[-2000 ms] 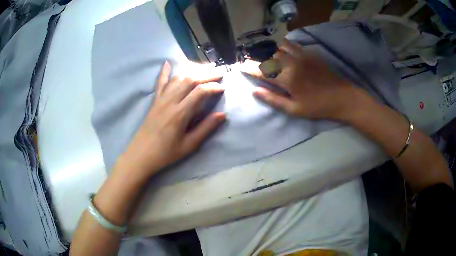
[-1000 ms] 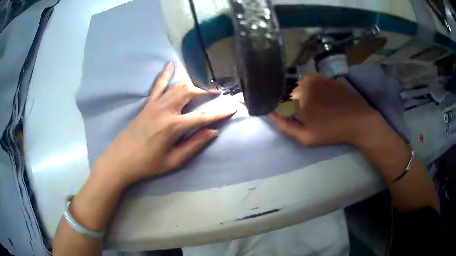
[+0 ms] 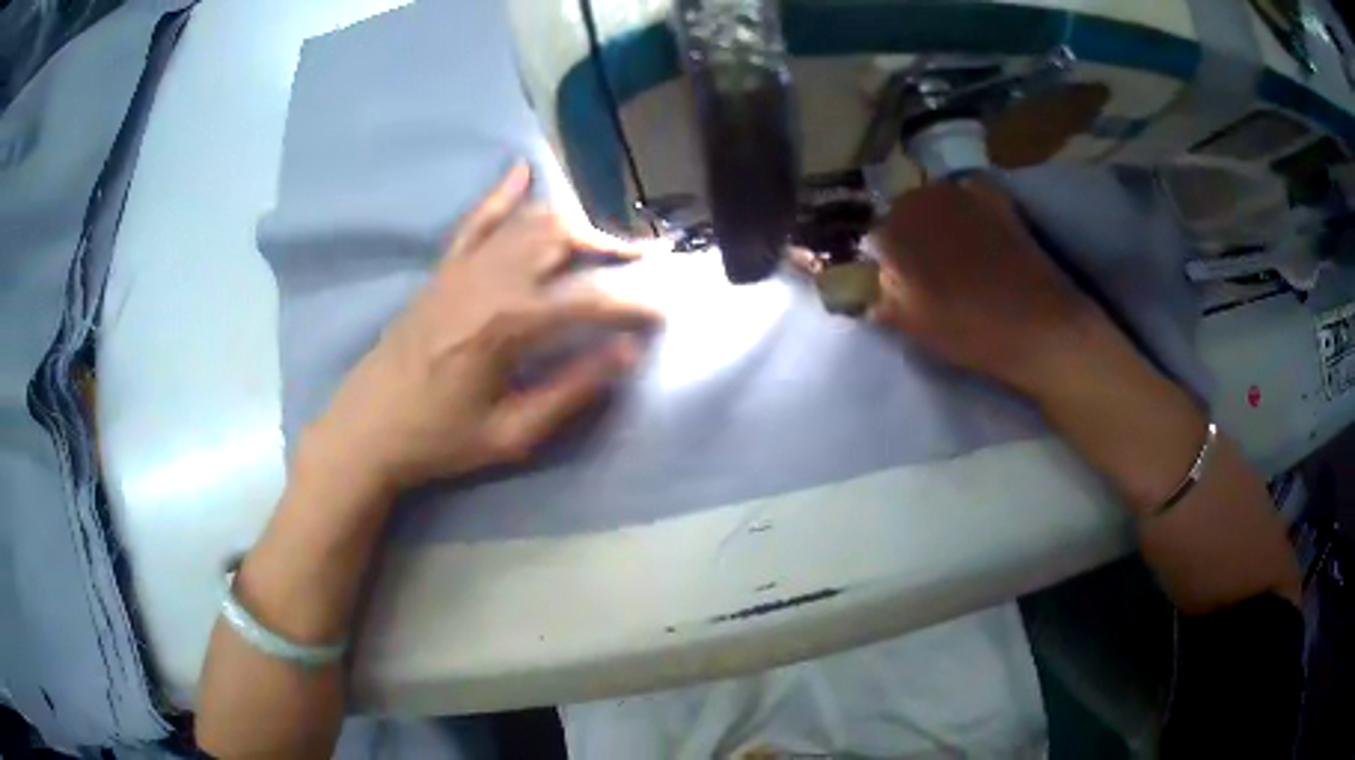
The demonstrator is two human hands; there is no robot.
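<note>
A grey-blue garment panel (image 3: 713, 431) lies flat on the white machine table, under the head of the sewing machine (image 3: 654, 89). My left hand (image 3: 483, 342) lies on the panel left of the needle area, fingers spread and pointing at the bright light. My right hand (image 3: 966, 275) is on the right of the needle area beside a tan knob (image 3: 849, 287); its fingertips are partly hidden behind the knob and machine parts. A dark shiny curved guard (image 3: 748, 164) hides part of the needle area. The stitching spot is washed out by glare.
Stacked grey panels (image 3: 75, 446) with dark edges lie along the left side. The white table's rounded front edge (image 3: 713, 624) runs above my light clothing. A pale round knob (image 3: 948, 146) is under the machine head. Blurred items lie at the upper right.
Since two seconds ago the view has shifted, with more of the machine head showing. My right fingers, earlier spread on the panel, are now drawn in beside the tan knob. My left hand remains on the panel.
</note>
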